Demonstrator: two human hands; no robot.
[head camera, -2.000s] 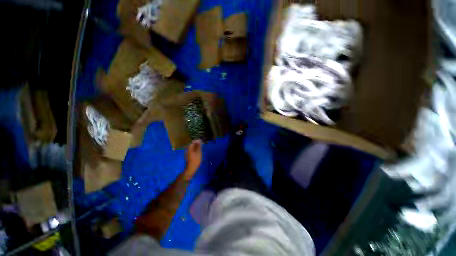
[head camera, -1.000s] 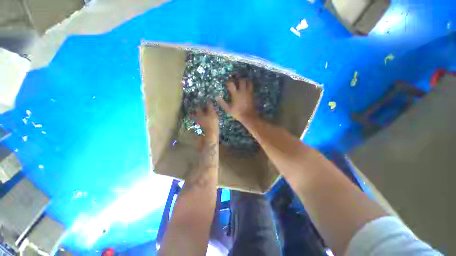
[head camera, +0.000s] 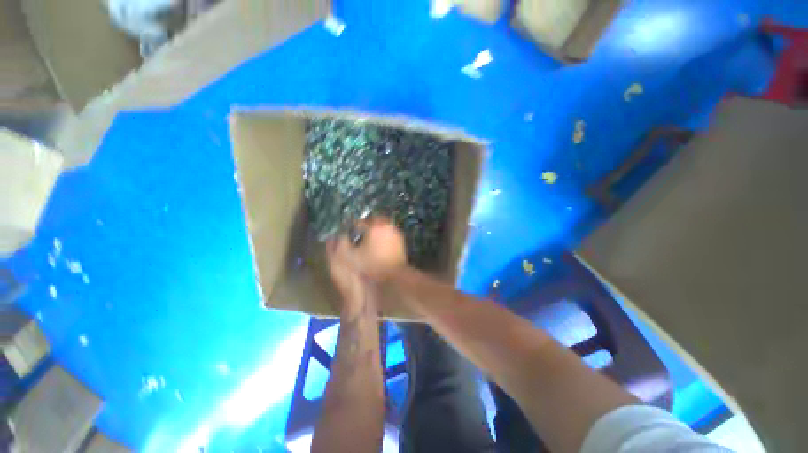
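Observation:
An open cardboard carton stands in front of me, with a thick layer of small green-silver parts inside. My left hand and my right hand are close together, touching or nearly so, inside the carton at its near side. Both look cupped around a few small parts that show between them. The hands are blurred, and their undersides and most of what they hold are hidden.
A purple-grey plastic stool is under and right of the carton. A large cardboard carton is at the right, with a red object behind it. More cartons lie at the left and top. Small scraps lie on the blue floor.
My hands, spread apart on the parts a second ago, have come together and back toward the carton's near side. The carton appears slightly further left in view.

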